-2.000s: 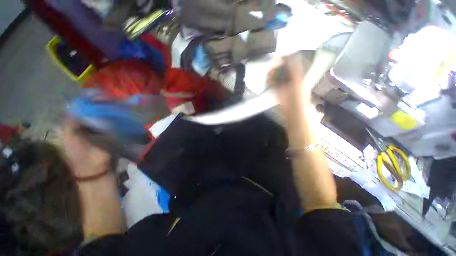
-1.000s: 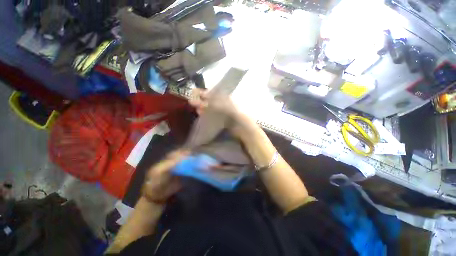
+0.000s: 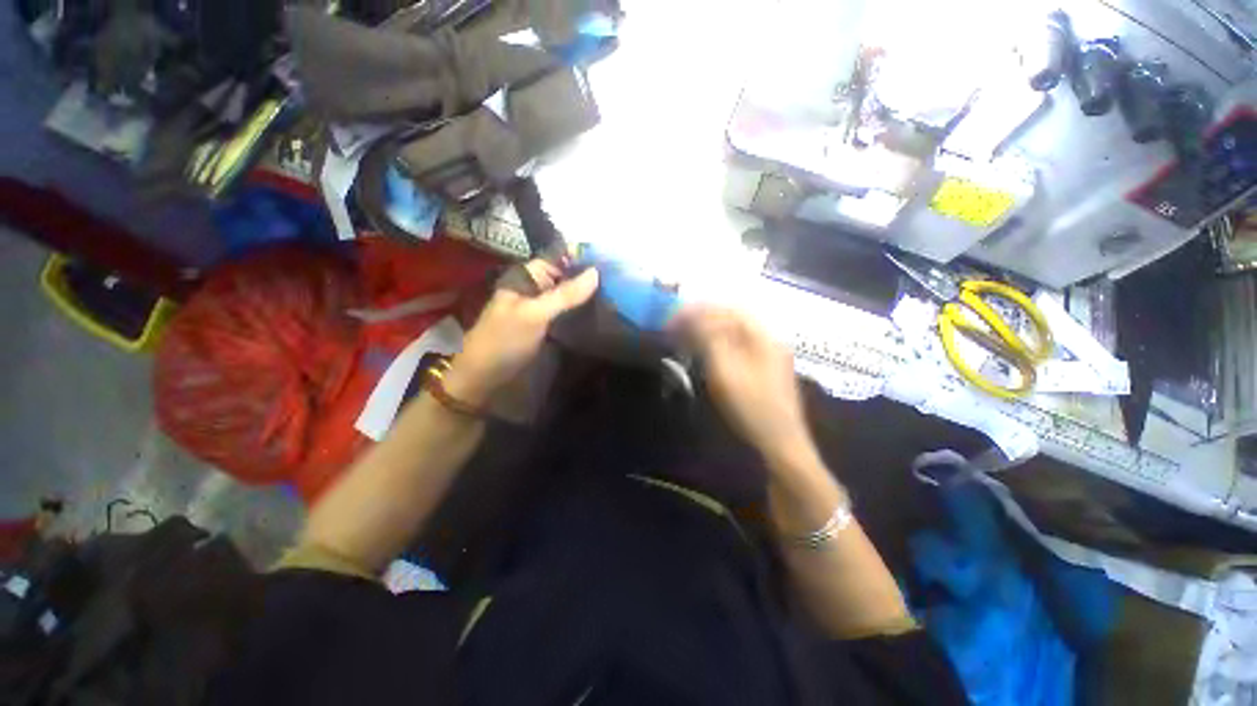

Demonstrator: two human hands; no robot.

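Observation:
A small bundle of dark grey-brown pieces with a light-blue piece [image 3: 634, 295] is held above my lap, at the table's front edge. My left hand [image 3: 521, 324] is closed on the bundle's left end, thumb on top. My right hand [image 3: 733, 361] is at the right end of the blue piece and is blurred; its fingertips seem to pinch it. Part of the dark cloth hangs below the hands and merges with my dark clothes. The bundle's underside is hidden.
The white overlock machine [image 3: 882, 179] stands at the right under lamp glare. Yellow-handled scissors [image 3: 995, 335] lie before it. Brown fabric bundles [image 3: 469, 138] are piled at the upper left. A red plastic bag [image 3: 262, 366] is at left, a blue cloth [image 3: 999, 593] at lower right.
The brown and blue pieces have moved up from near my chest to the table edge. My right hand has moved right, away from my left. The long brown flap is no longer raised.

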